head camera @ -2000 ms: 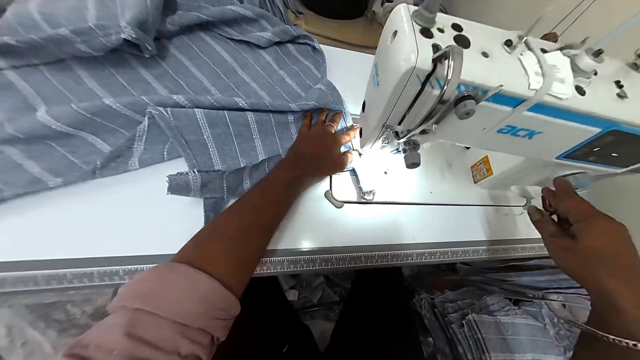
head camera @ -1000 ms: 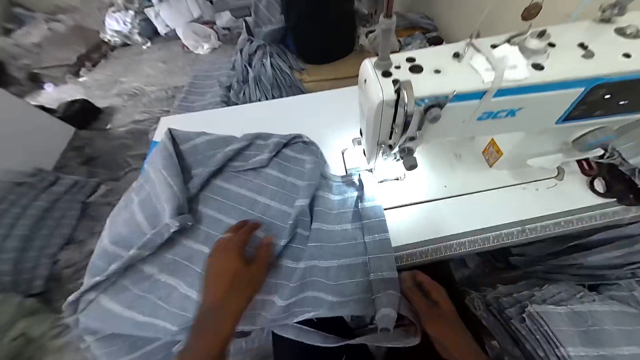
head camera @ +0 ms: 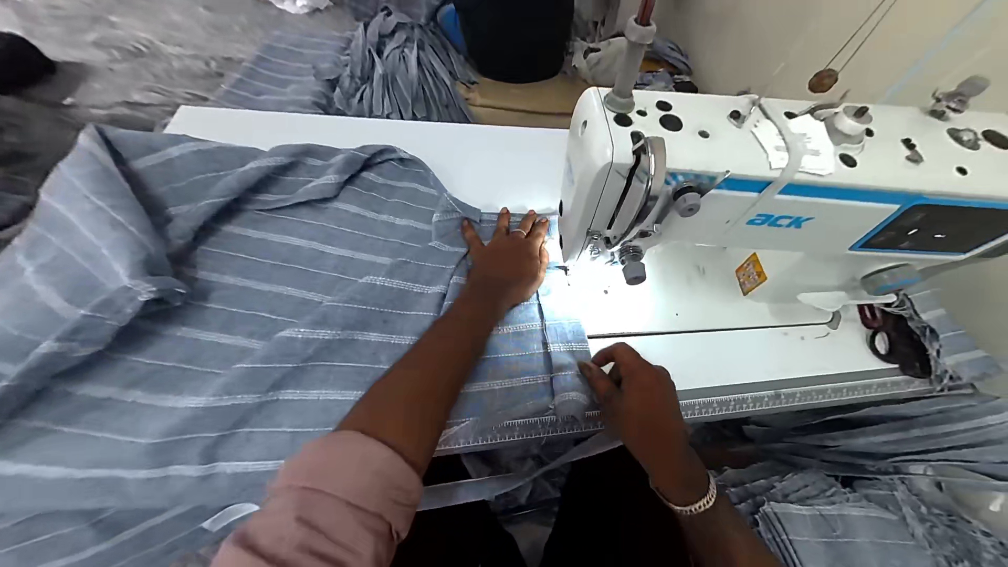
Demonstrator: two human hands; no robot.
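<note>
A blue-grey striped garment lies spread over the left of the white sewing table, its folded edge strip running toward the needle area of a white sewing machine. My left hand, with a ring on one finger, presses flat on the cloth just left of the lit needle area. Near the table's front edge, my right hand pinches the edge of the folded strip between thumb and fingers. The exact spot where cloth meets the presser foot is hard to make out.
A measuring tape strip runs along the table's front edge. Dark-handled scissors lie at the right by a frayed scrap. Stacked cut cloth pieces sit below right. A bundle of fabric strips and a black container are behind the table.
My left hand has moved from the middle of the garment up to beside the needle area. The garment's folded edge lies closer to the machine, and my right hand is higher along it.
</note>
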